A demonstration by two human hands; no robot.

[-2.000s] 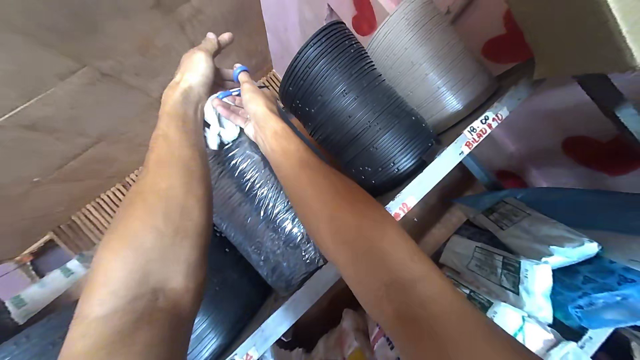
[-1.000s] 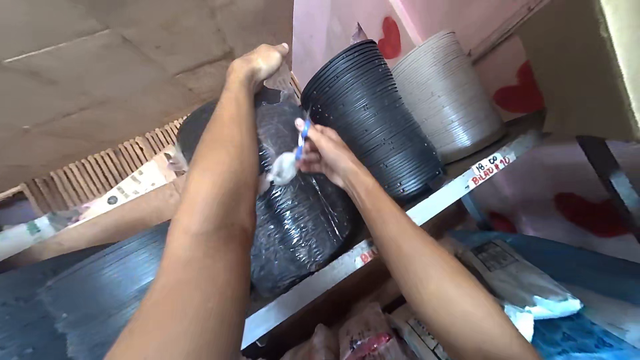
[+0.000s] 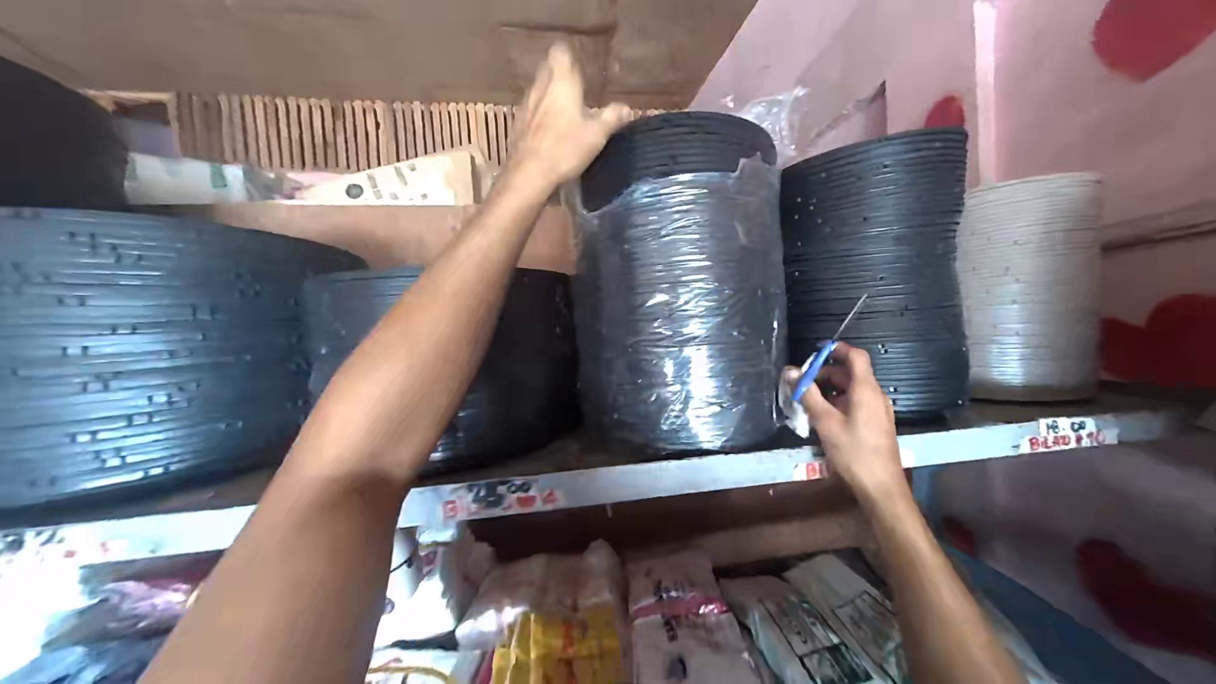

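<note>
A tall stack of black plastic round trays (image 3: 684, 313), partly wrapped in torn clear plastic film, stands on the upper metal shelf. My left hand (image 3: 565, 123) reaches up to the stack's top left rim, its fingers apart; whether it touches the rim is hard to tell. Low at the stack's right side, my right hand (image 3: 850, 394) holds a small blue-handled cutting tool (image 3: 815, 369) with a thin metal tip pointing up, and a crumpled bit of plastic (image 3: 794, 404) is by its fingers.
Another black stack (image 3: 879, 275) and a grey-white one (image 3: 1031, 285) stand to the right, wide black stacks (image 3: 142, 351) to the left. Packaged bags (image 3: 560, 617) fill the lower shelf below the shelf's metal edge (image 3: 655, 480). Cardboard (image 3: 380, 47) hangs overhead.
The wrapped stack was tilted in the view and now appears upright as the view turned. The film's upper part is off the stack's top. My right hand has moved down along the stack's right side.
</note>
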